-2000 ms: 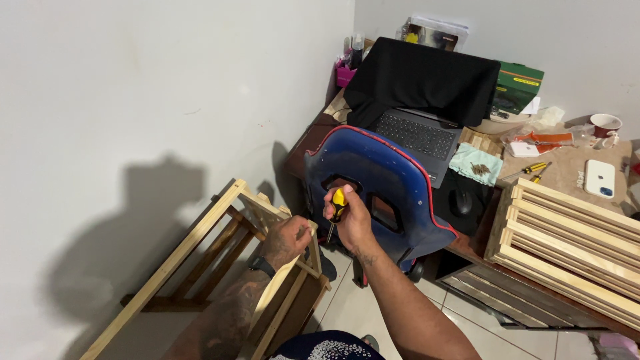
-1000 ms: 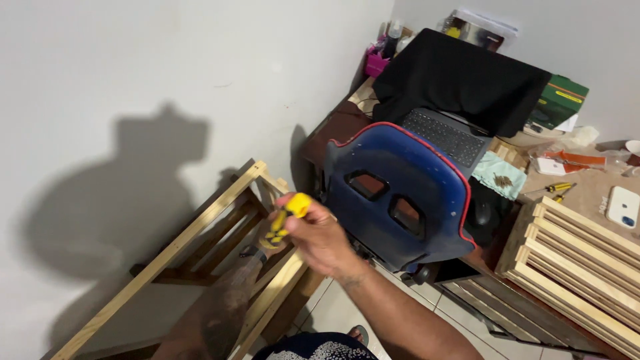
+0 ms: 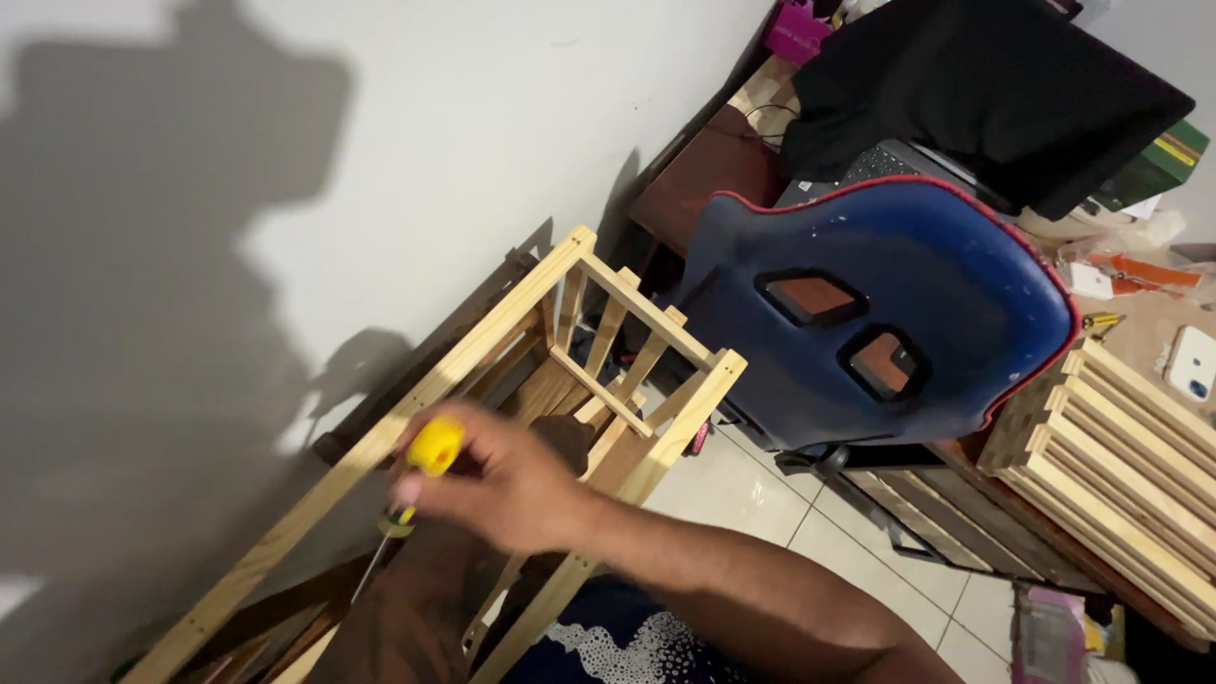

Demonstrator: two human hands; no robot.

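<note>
My right hand (image 3: 489, 475) grips a screwdriver (image 3: 435, 446) by its yellow and black handle, above the near part of a pale wooden slatted frame (image 3: 674, 432). The screwdriver's thin shaft points down and to the left. Below it, my left forearm reaches into the frame. My left hand (image 3: 560, 439) is dark and partly hidden behind the right hand, between the two long rails; its fingers cannot be made out. Screw holes or screw heads show at the frame's corners.
A blue chair with red piping (image 3: 912, 285) stands right of the frame. Behind it are a desk (image 3: 703, 180) and a black cloth (image 3: 988, 95) over a laptop. Stacked wooden slats (image 3: 1121, 475) and a white phone (image 3: 1192, 363) lie at the right. A white wall (image 3: 494, 114) bounds the left.
My right hand has moved left across the frame with the screwdriver, away from in front of the chair. My left hand has gone from the frame's corner down into the frame. The view has shifted.
</note>
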